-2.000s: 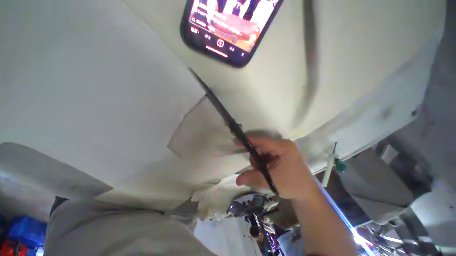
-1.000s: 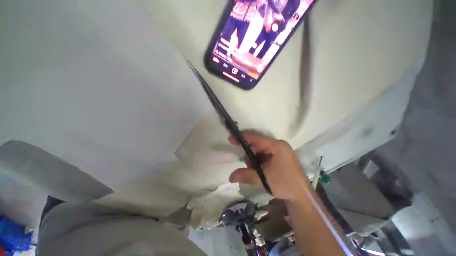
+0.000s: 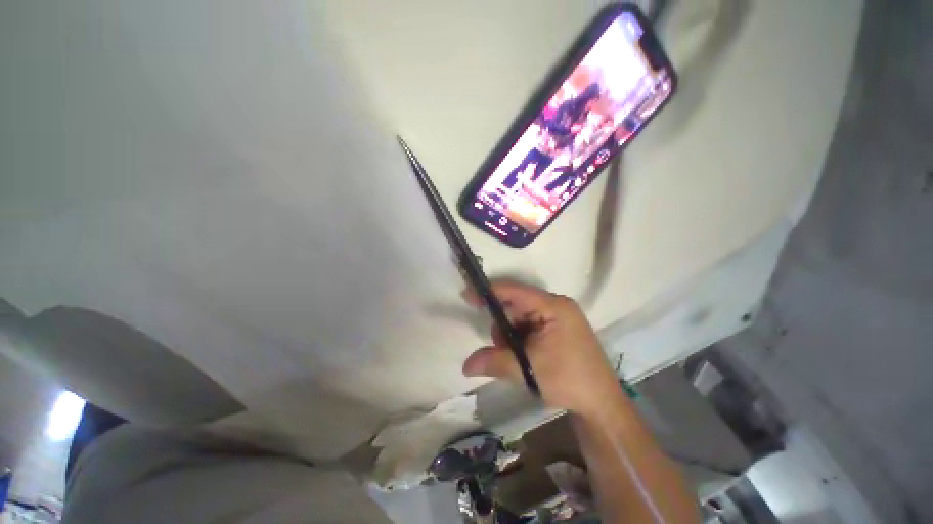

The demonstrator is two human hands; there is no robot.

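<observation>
My right hand (image 3: 547,343) is at the centre right, its fingers around the handles of long dark shears (image 3: 443,217). The shears are seen edge-on and point up and left, with the blades over the cream sheet material (image 3: 307,235). Whether the blades are apart cannot be told from this angle. The sheet covers most of the table with soft folds. A black smartphone (image 3: 568,133) with a bright pink-purple screen lies on the sheet, just right of the blades. My left hand is not in view.
Below the table edge (image 3: 685,338) are a torn pale scrap (image 3: 425,440), a dark metal tool or machine part (image 3: 471,461) and grey items at the lower right. A grey curved area (image 3: 133,363) shows at the lower left, beside my clothing (image 3: 225,481).
The phone now shows whole and lower in the view. The angular pale outline beneath the blades no longer shows. My right hand keeps its hold on the shears, slightly further left in view.
</observation>
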